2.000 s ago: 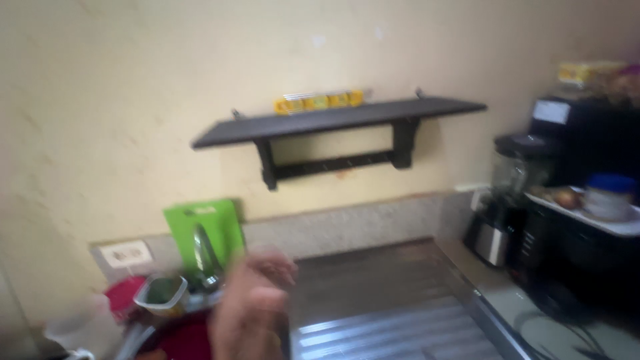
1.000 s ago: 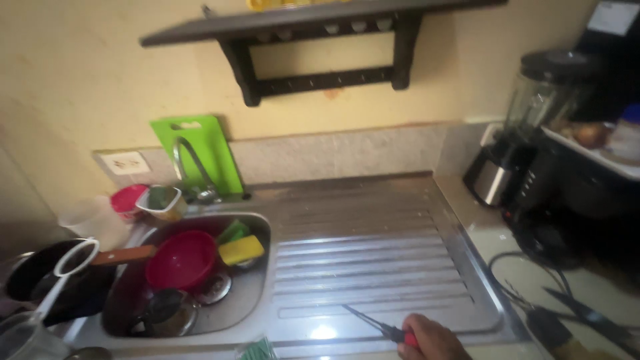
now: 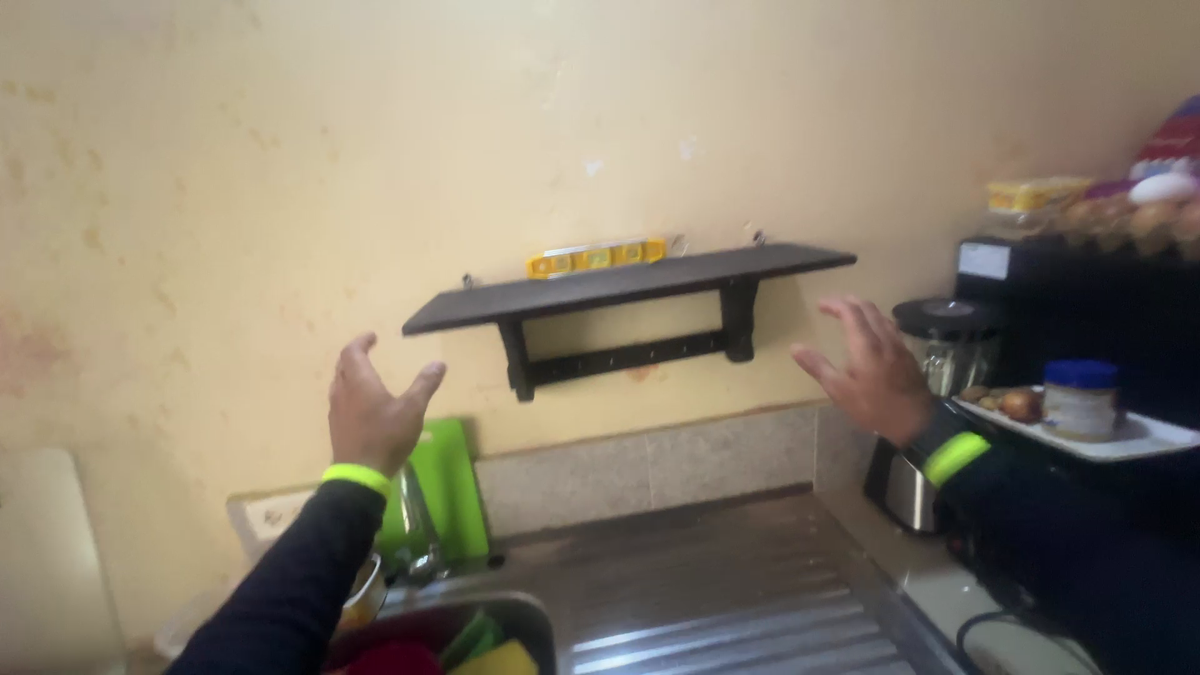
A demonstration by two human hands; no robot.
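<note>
A dark wall shelf (image 3: 628, 286) with two brackets and a lower rail hangs on the yellowish wall. On its top lies a small yellow spirit level (image 3: 597, 258). My left hand (image 3: 380, 403) is raised just below and left of the shelf's left end, thumb and fingers apart, holding nothing. Off the shelf's right end, and lower, my right hand (image 3: 867, 370) is also raised with spread fingers and nothing in it. Neither hand appears to touch the shelf. Small metal hangers (image 3: 759, 238) show at the wall above the shelf.
Below are a steel drainboard (image 3: 684, 581) and a sink with a red bowl (image 3: 394, 659) and a yellow sponge (image 3: 497, 660). A green cutting board (image 3: 450, 487) leans behind the faucet (image 3: 417, 516). At right stand a blender (image 3: 947, 347), a white tray (image 3: 1144, 431) with a blue-lidded jar (image 3: 1080, 398), and eggs (image 3: 1153, 217).
The view has tilted up from the sink. My right hand held a red-handled screwdriver over the drainboard one second ago; now it is raised without it. My left hand has come into view.
</note>
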